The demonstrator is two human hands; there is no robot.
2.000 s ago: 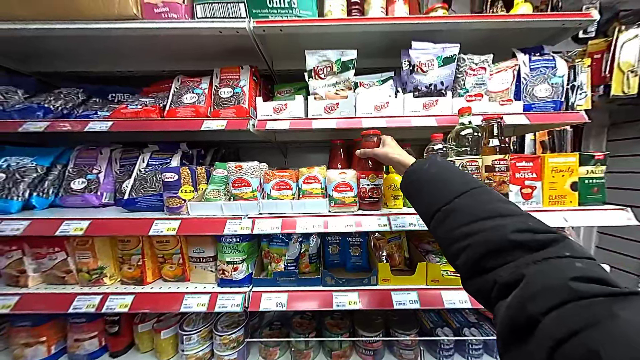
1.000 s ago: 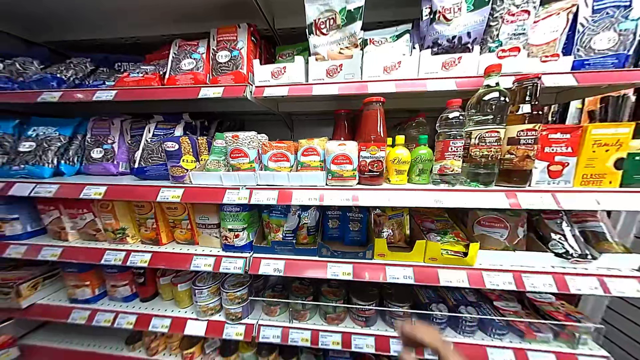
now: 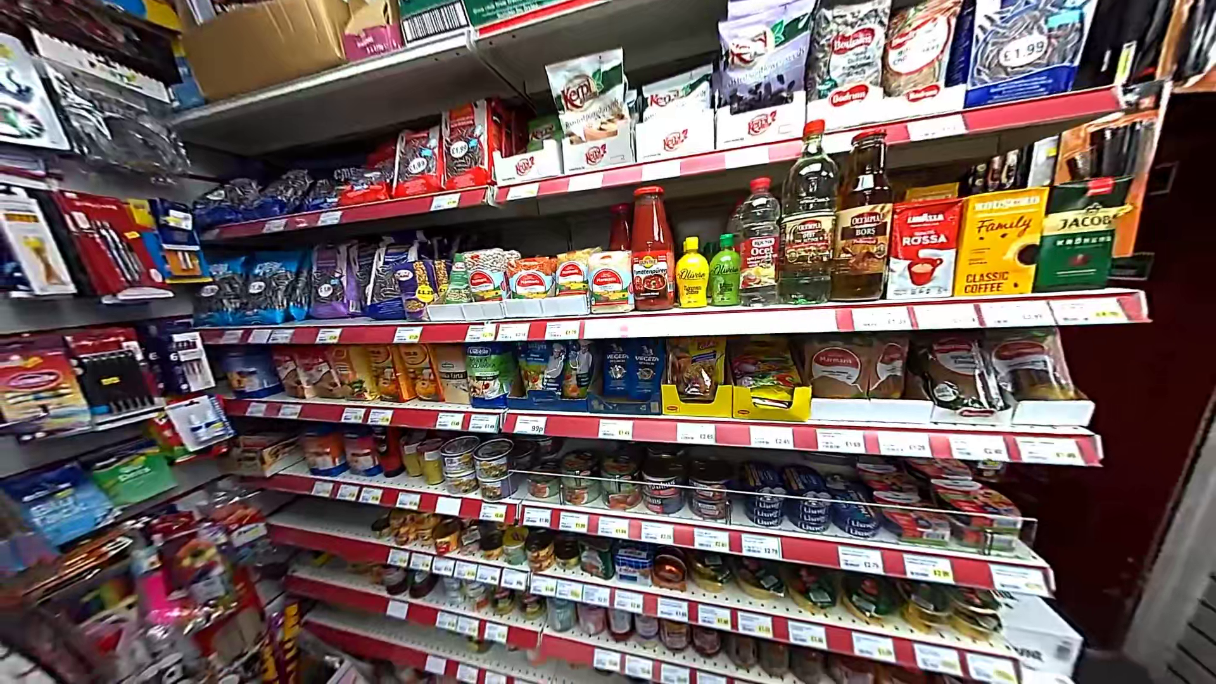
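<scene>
Neither my left hand nor my right hand shows in the head view. Near the middle of a stocked shop shelf, a glass bottle of red tomato sauce (image 3: 653, 249) stands upright with a red cap. A yellow bottle (image 3: 692, 273) and a green bottle (image 3: 725, 272) of juice stand just right of it. Beyond them are a clear bottle with a red cap (image 3: 759, 243), a large clear bottle (image 3: 808, 217) and a dark brown bottle (image 3: 862, 218). Coffee packs, one red (image 3: 923, 249), one yellow (image 3: 1002, 243), one green (image 3: 1083, 237), stand at the right end.
Red-edged shelves with price tags (image 3: 708, 325) run across the view. Lower shelves hold sachets, tins (image 3: 493, 467) and jars. Packaged goods hang on a side rack (image 3: 66, 375) at the left. A cardboard box (image 3: 261, 43) sits on the top shelf. A dark red panel (image 3: 1107, 532) stands at the right.
The hand that held the red bottle's top two seconds ago, then showed low in view, is out of sight. The bottle stands on the shelf. The view has widened.
</scene>
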